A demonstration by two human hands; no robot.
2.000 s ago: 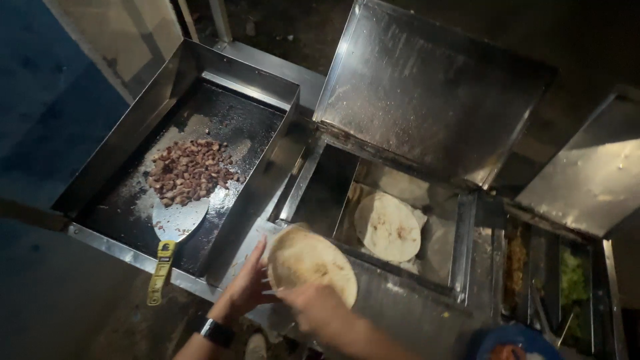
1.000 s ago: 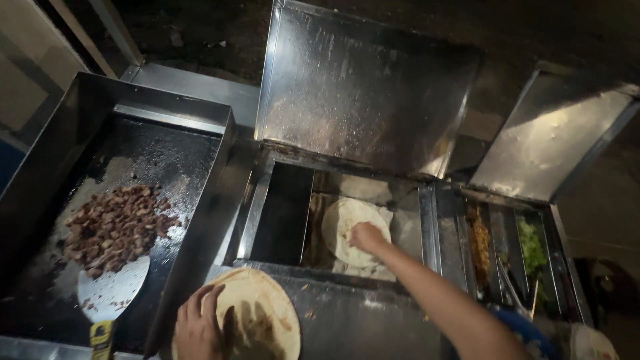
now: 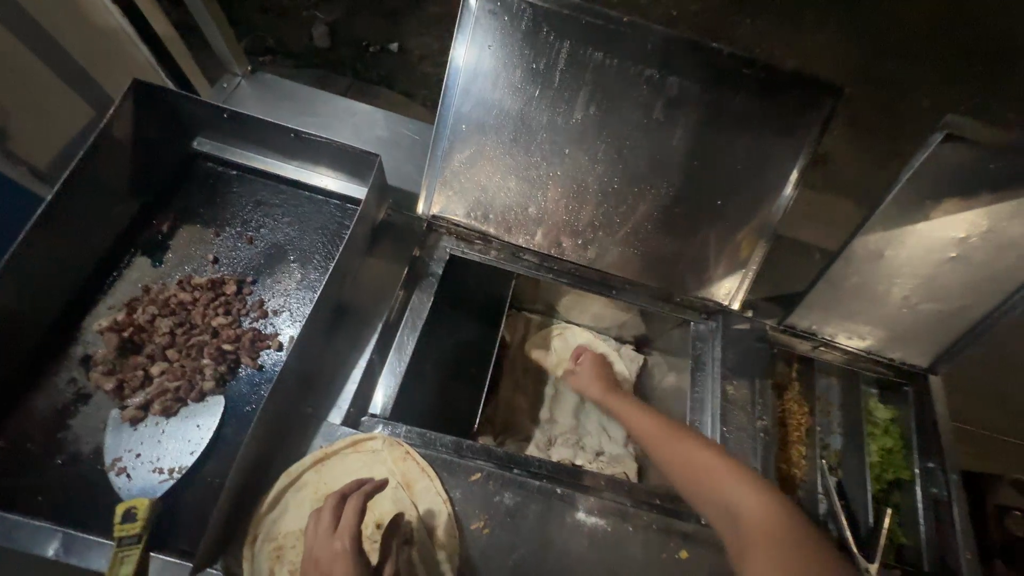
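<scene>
My right hand [image 3: 590, 374] reaches into a metal bin [image 3: 704, 384] and grips a pale flatbread [image 3: 572, 340]. Beneath that flatbread lies a white cloth or paper lining [image 3: 580, 432]. My left hand [image 3: 340, 528] rests on a stack of round flatbreads [image 3: 300, 496] at the lower left, fingers partly curled. Whether it grips them cannot be made out. Chopped meat [image 3: 180, 340] lies heaped on the griddle [image 3: 296, 208], touching the blade of a wide metal spatula [image 3: 164, 448] with a yellow handle [image 3: 132, 536].
A raised metal lid [image 3: 616, 152] stands behind the bin, and another lid [image 3: 912, 256] is raised at the right. Beneath it are trays of orange-brown food [image 3: 792, 424] and chopped greens [image 3: 886, 440], with metal tongs [image 3: 848, 520] near them. The griddle has high side walls.
My right hand has moved from beside the flatbreads near my left hand into the bin. The flatbread in the bin has shifted, showing more of the white lining.
</scene>
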